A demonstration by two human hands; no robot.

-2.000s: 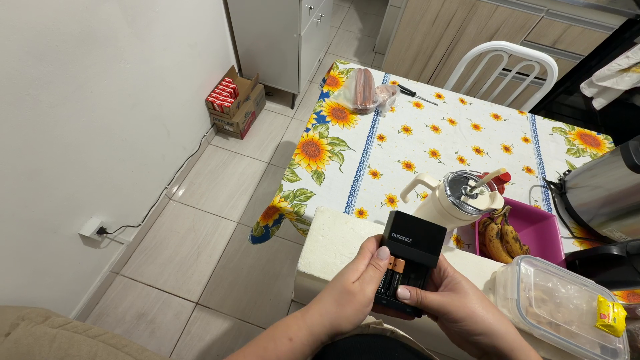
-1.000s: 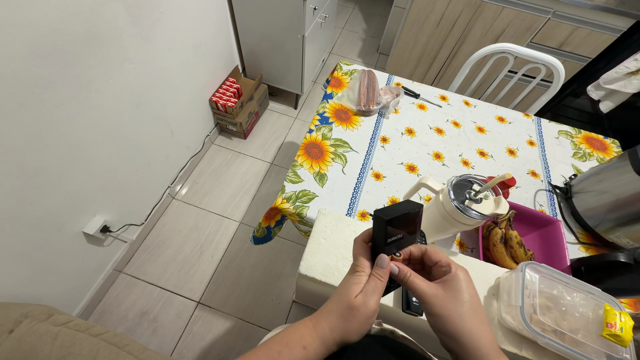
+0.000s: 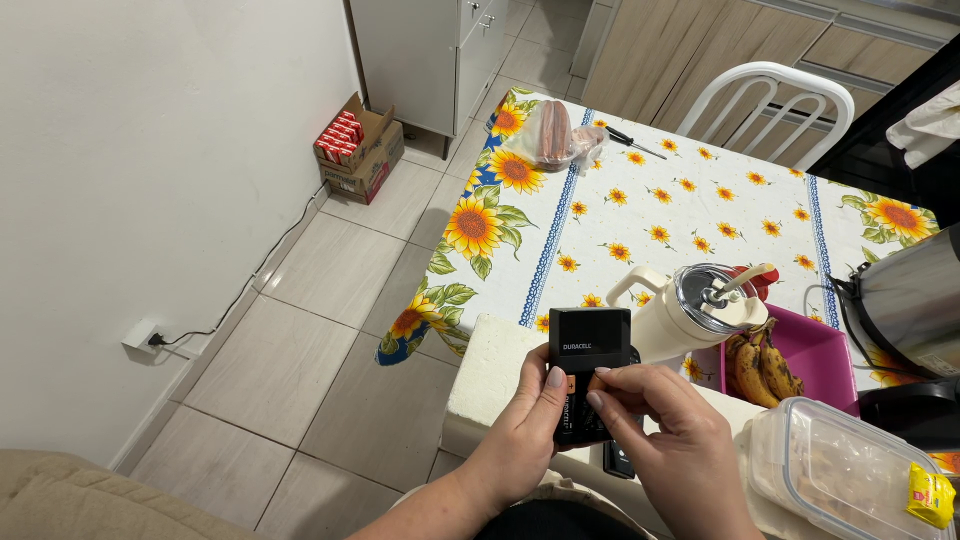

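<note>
A black Duracell battery charger (image 3: 590,331) is held upright by my left hand (image 3: 526,420), its thumb beside a copper-topped AA battery (image 3: 568,405) lying in the left slot. My right hand (image 3: 664,420) pinches the copper end of a second battery (image 3: 595,382) at the charger's right side between thumb and index finger; most of that battery is hidden by the fingers. Partly behind the charger, a black device (image 3: 619,459) rests on the white ledge.
The pale ledge (image 3: 495,352) borders a sunflower-cloth table (image 3: 660,195). Near my hands stand a cream tumbler (image 3: 667,322), a pink bin (image 3: 817,352) with bananas (image 3: 761,367) and a clear lidded container (image 3: 847,457). Farther off are bagged sausages (image 3: 553,131), a screwdriver (image 3: 634,142) and a white chair (image 3: 772,75).
The charger was turned edge-on a second ago and now faces me, with the left slot's battery showing. My right fingers have shifted to its right side.
</note>
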